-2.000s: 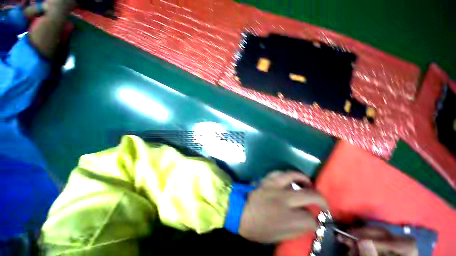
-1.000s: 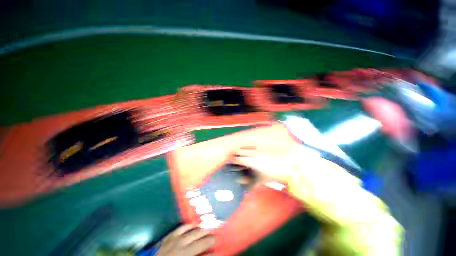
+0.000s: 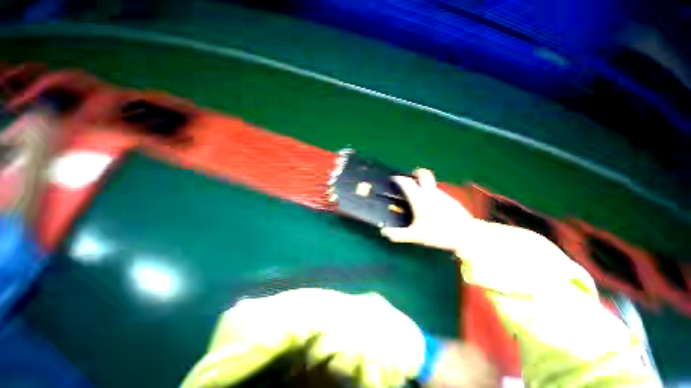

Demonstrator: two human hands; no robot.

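Note:
A black circuit board (image 3: 365, 189) with silvery parts along its left edge and small yellow-orange patches is over the red bubble wrap (image 3: 257, 163) at the middle of the view. My right hand (image 3: 430, 212) grips its right end, thumb and fingers on opposite long sides. I cannot tell if the board touches the wrap. My left hand (image 3: 464, 365) is low in the view, blurred, beyond the blue wrist band (image 3: 429, 356); its fingers are unclear. No tweezers can be made out.
The orange-red mat (image 3: 485, 322) shows between my arms. More black boards (image 3: 154, 117) lie on red wrap to the left and right along the green conveyor (image 3: 250, 91). The glossy green bench (image 3: 326, 254) is in front. Another person's arm (image 3: 26, 170) is at the left edge.
The board has moved off the mat to the red wrap in my right hand. The view has swung. My left hand, earlier on the mat's near edge, is now low and blurred beside the mat.

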